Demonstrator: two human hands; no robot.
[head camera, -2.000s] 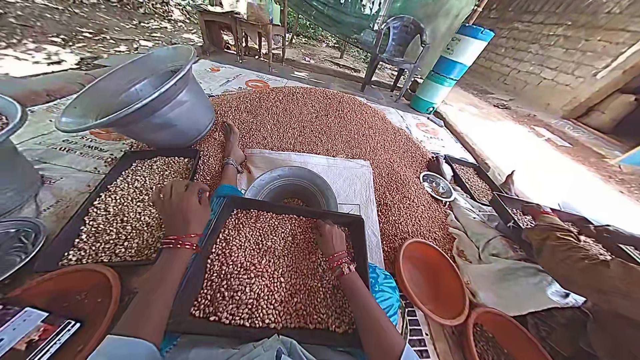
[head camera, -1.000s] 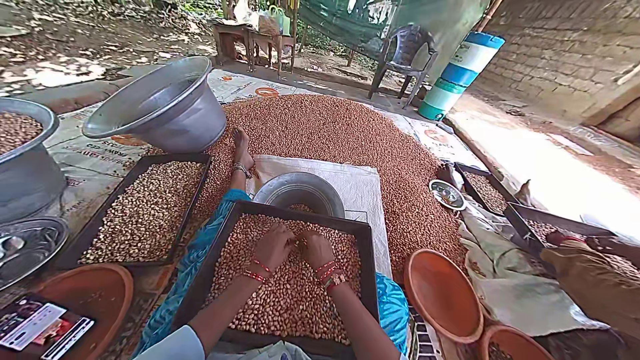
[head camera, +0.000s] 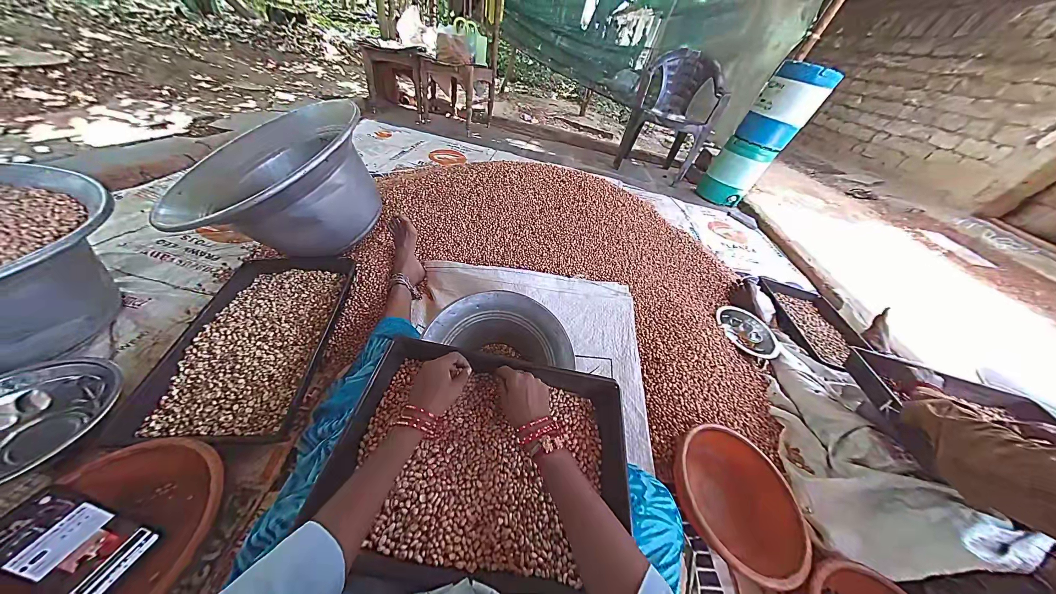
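A dark rectangular tray (head camera: 612, 437) full of reddish-brown nuts or seeds (head camera: 478, 487) rests on my lap. Over its far part, my left hand (head camera: 440, 381) has its fingers curled in, and my right hand (head camera: 523, 398) is beside it, also curled, a small gap between them. Whether either holds a nut is hidden by the fingers. A metal basin (head camera: 503, 318) stands just past the tray's far edge on a white sack (head camera: 610, 330). Left of my leg lies a second dark tray (head camera: 239, 289) of paler nuts (head camera: 247, 355).
A large nut heap (head camera: 544, 214) spreads ahead. At left are a tilted metal tub (head camera: 322, 198), a nut-filled tub (head camera: 49, 289) and metal plates (head camera: 74, 412). Clay bowls (head camera: 742, 503) sit at right. Further right, a person's sleeved arm (head camera: 973, 454) reaches over another tray (head camera: 874, 379).
My left hand has moved from the left tray to the tray on my lap, between the first and second frames. Since then both hands have stayed close together at its far part.
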